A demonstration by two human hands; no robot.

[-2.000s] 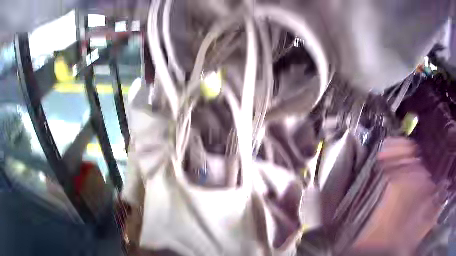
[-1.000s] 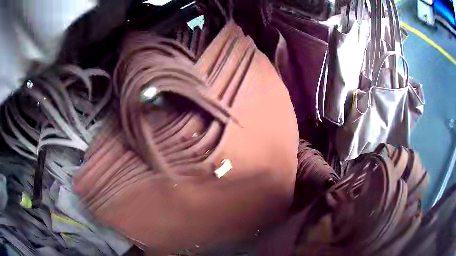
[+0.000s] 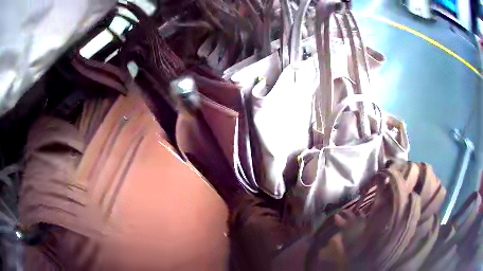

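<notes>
A stack of tan-brown bag panels [image 3: 164, 206] fills the lower left of the head view, with its layered edges fanned at the left. A massed bundle of brown handles [image 3: 402, 196] lies at the lower right, close to me. Off-white tote bags [image 3: 349, 169] hang by long pale handles [image 3: 324, 74] right of the middle. Darker brown panels [image 3: 212, 116] hang between them and the tan stack. The picture is blurred, and I cannot make out either of my hands.
A grey-blue floor [image 3: 423, 79] with a yellow lane line [image 3: 434, 42] shows at the upper right. A pale bar [image 3: 458, 180] stands out against the floor at the right. A blurred pale grey shape [image 3: 42, 42] covers the upper left corner.
The view has swung right, so the tan stack and off-white totes now sit farther left. The coiled handles seen on the stack a second ago are no longer clearly visible.
</notes>
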